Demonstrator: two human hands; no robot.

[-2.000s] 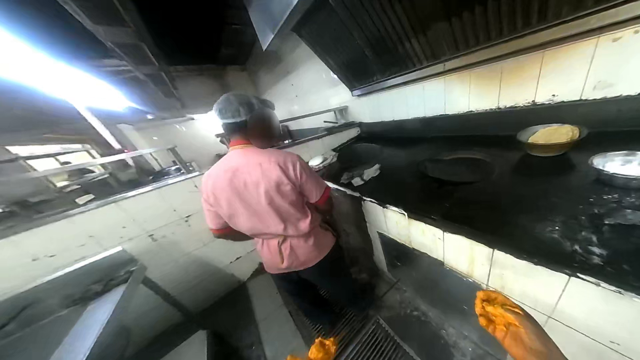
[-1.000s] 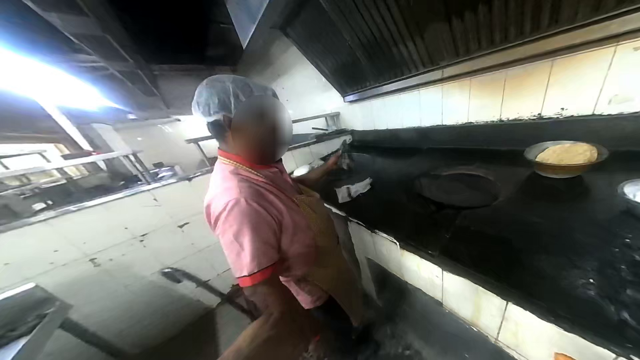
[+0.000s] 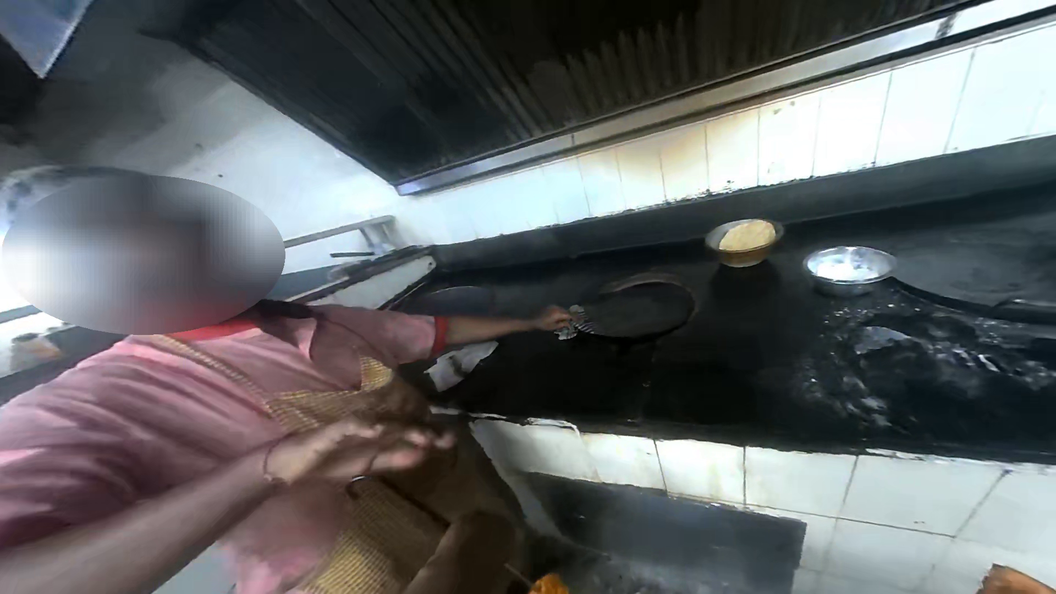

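Observation:
Only a small orange-coated part of my left hand point(image 3: 549, 585) shows at the bottom edge, below the co-worker's apron; its fingers cannot be made out. At the bottom right corner a sliver of my right hand point(image 3: 1003, 581) is in view, in front of the white tiles, with its fingers cut off by the frame. Whether either holds anything is hidden. A co-worker's hand point(image 3: 554, 318) grips a crumpled cloth point(image 3: 575, 322) at the left rim of a round dark griddle plate point(image 3: 643, 310). The co-worker's other hand point(image 3: 363, 452) is raised, blurred, before the apron.
A co-worker in a pink shirt point(image 3: 190, 396) stands close on the left. On the black counter point(image 3: 701, 379) are a bowl of pale dough or flour point(image 3: 747, 237), a metal bowl point(image 3: 850, 268), a whitish cloth point(image 3: 462, 365) and scattered white powder. A dark hood point(image 3: 495, 74) hangs above.
The co-worker, seen from behind two seconds ago, has turned and now reaches over the counter to the griddle plate. My orange-coated hands showed more fully then. The view has swung and come closer.

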